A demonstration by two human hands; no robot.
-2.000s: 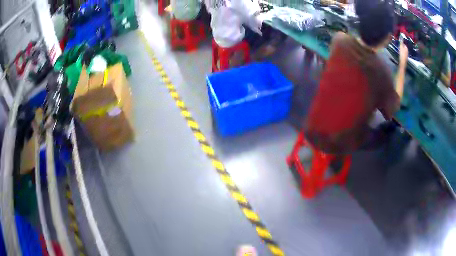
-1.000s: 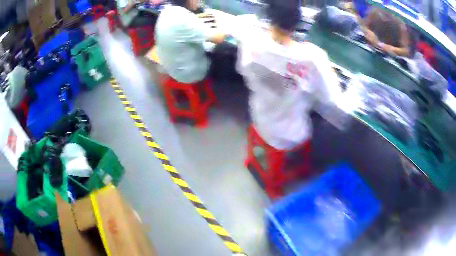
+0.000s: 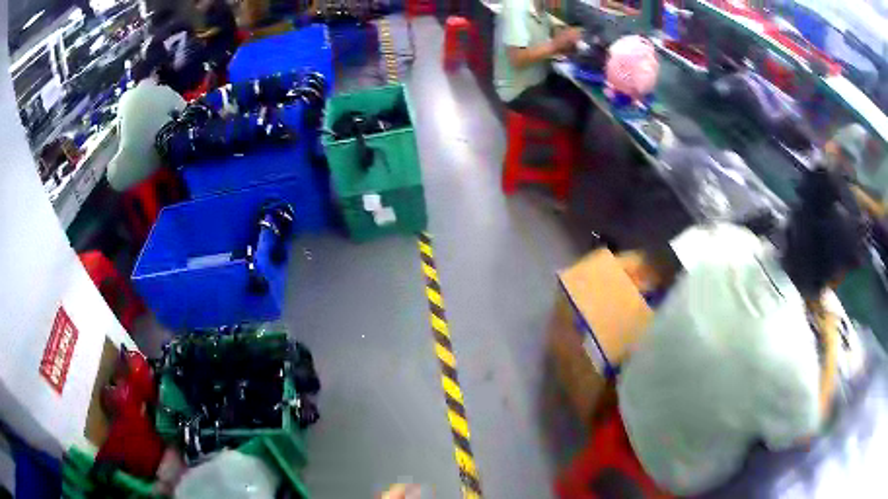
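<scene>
A small, blurred skin-toned patch is cut off by the bottom edge, left of centre. It may be part of one of my hands, but which one and what it does cannot be told. No held object shows. A green crate (image 3: 173, 390) heaped with black bands stands at the lower left. Behind it is a blue crate (image 3: 209, 287) with black bands over its right side. Stacked green crates (image 3: 375, 180) with black parts stand further ahead, beside more blue crates (image 3: 243, 175) topped with black bands.
Yellow-black floor tape (image 3: 446, 365) runs ahead along the grey aisle floor (image 3: 380, 361). At right, a person in pale green (image 3: 725, 361) sits beside a cardboard box (image 3: 604, 302); another sits further up the line by a red stool (image 3: 538, 156). A white pillar (image 3: 49, 263) stands left.
The view has moved forward along the aisle and turned left. The open blue crate and white-shirted person at right have left view; the green and blue crates at left show more fully.
</scene>
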